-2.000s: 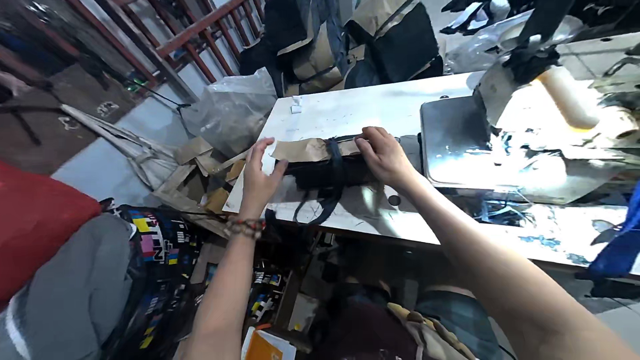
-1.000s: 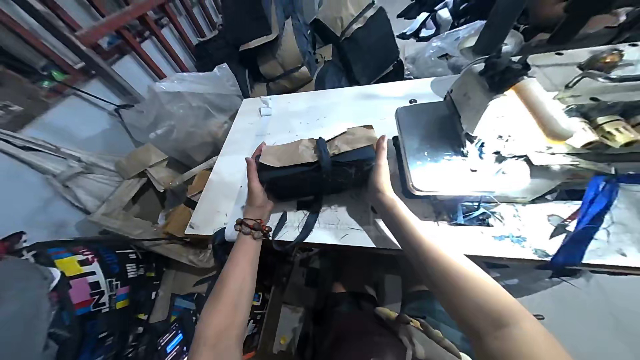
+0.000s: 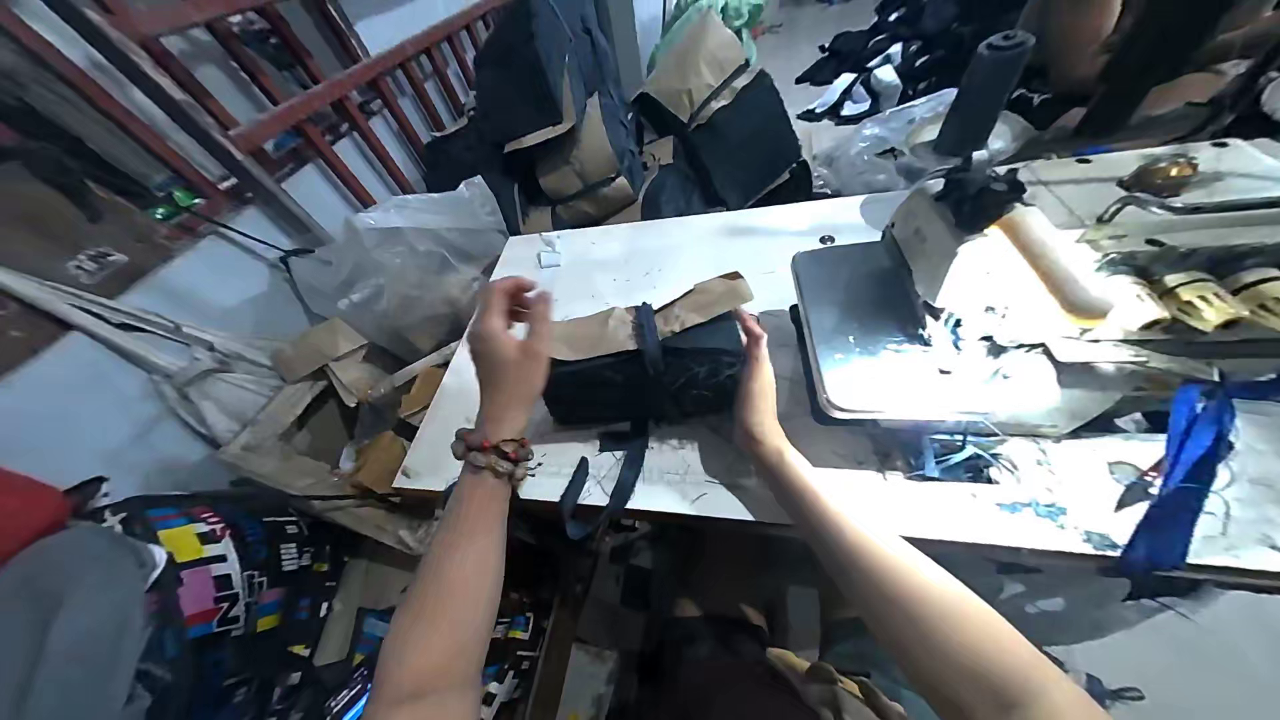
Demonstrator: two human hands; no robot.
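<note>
A stack of black fabric pieces (image 3: 600, 390) lies on the white sewing table (image 3: 620, 260), with brown paper (image 3: 590, 335) along its far edge. Around its middle runs a dark strap (image 3: 650, 345), whose loose ends hang over the table's front edge. My left hand (image 3: 512, 350) is raised at the bundle's left end, fingers bent and apart, holding nothing that I can see. Against the right end rests my right hand (image 3: 757, 385), its fingers fairly straight; it touches the bundle without closing around it.
A sewing machine (image 3: 940, 240) with a metal plate (image 3: 880, 340) stands to the right. Blue fabric strips (image 3: 1185, 480) hang at the front edge. Behind the table are stacked black pieces with brown paper (image 3: 740, 130). A clear plastic bag (image 3: 420, 260) and cardboard scraps (image 3: 320, 350) lie at left.
My left hand has come off the bundle's left end and lifted, its fingers now bent. The right hand stays at the right end.
</note>
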